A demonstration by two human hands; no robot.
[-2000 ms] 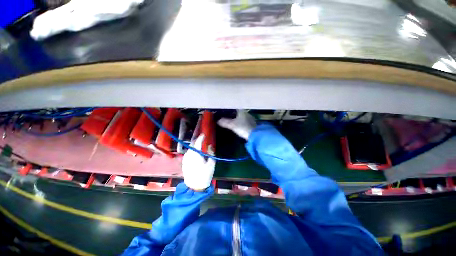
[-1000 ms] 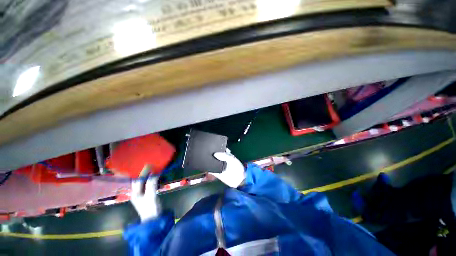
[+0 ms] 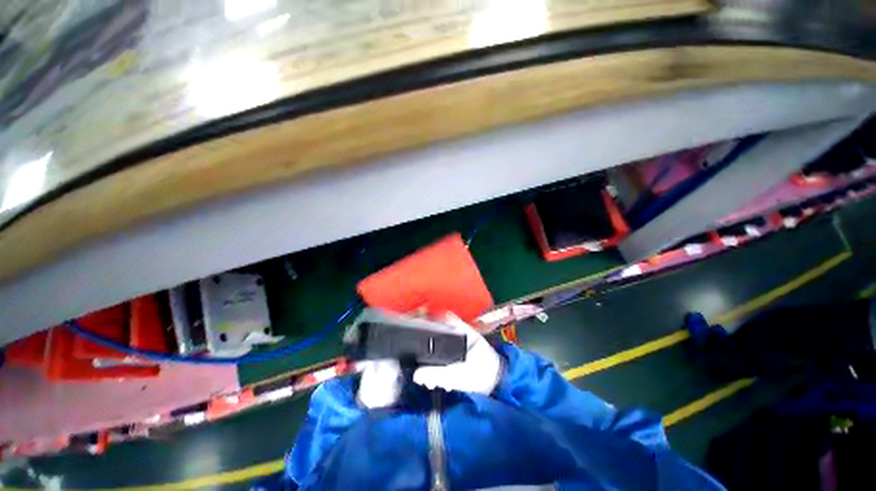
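A flat black box (image 3: 413, 342) is held edge-on close to my chest. My left hand (image 3: 380, 383), in a white glove, grips it from below at its left part. My right hand (image 3: 465, 368), also white-gloved, grips its right end. An orange-red tray (image 3: 432, 278) lies flat on the green shelf just beyond the box. A pale box (image 3: 236, 312) with dark feet leans upright on the shelf to the left, beside orange-red trays (image 3: 106, 338).
A black box in an orange-red tray (image 3: 574, 219) lies on the green shelf (image 3: 322, 288) at right. The wood-edged bench (image 3: 413, 113) overhangs the shelf. A blue cable (image 3: 288, 351) crosses the left side. A dark-clothed person (image 3: 788, 345) is at lower right.
The black box has moved nearer my chest and tilted, now in both hands. The orange-red tray has moved right onto the green shelf, out of my left hand. The pale box now shows.
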